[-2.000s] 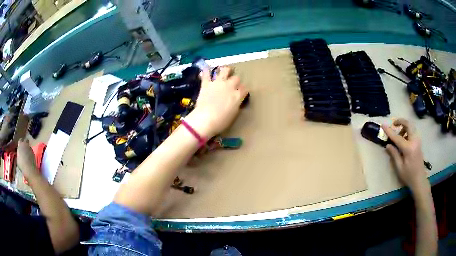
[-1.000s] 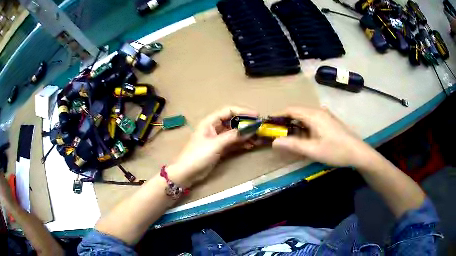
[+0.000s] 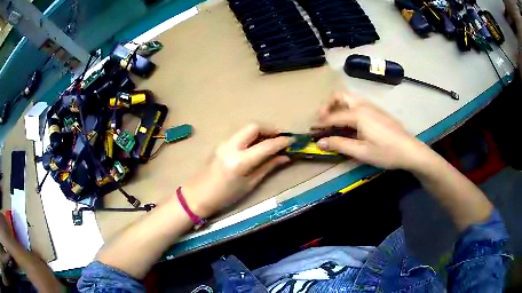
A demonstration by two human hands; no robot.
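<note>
An open unit [image 3: 313,150], a black case half with a yellow battery and a green board showing, is held low over the cardboard near the bench's front edge. My left hand [image 3: 249,160] grips its left end. My right hand [image 3: 366,134] holds its right end, with the thumb on the yellow battery. The fingers hide both ends and most of the wires. A closed unit [image 3: 375,68] with a pale patch and a black cable lies behind my right hand.
A tangled pile of units [image 3: 97,123] lies at left, a green board [image 3: 178,132] beside it. Stacked black covers [image 3: 280,37] stand at the back. Another pile [image 3: 458,20] is at far right. Another person's forearm [image 3: 31,263] shows at lower left.
My left hand has left the pile with a unit, and my right hand has let go of the closed unit. Both hands now hold the open unit; its green board now lies lower against the case.
</note>
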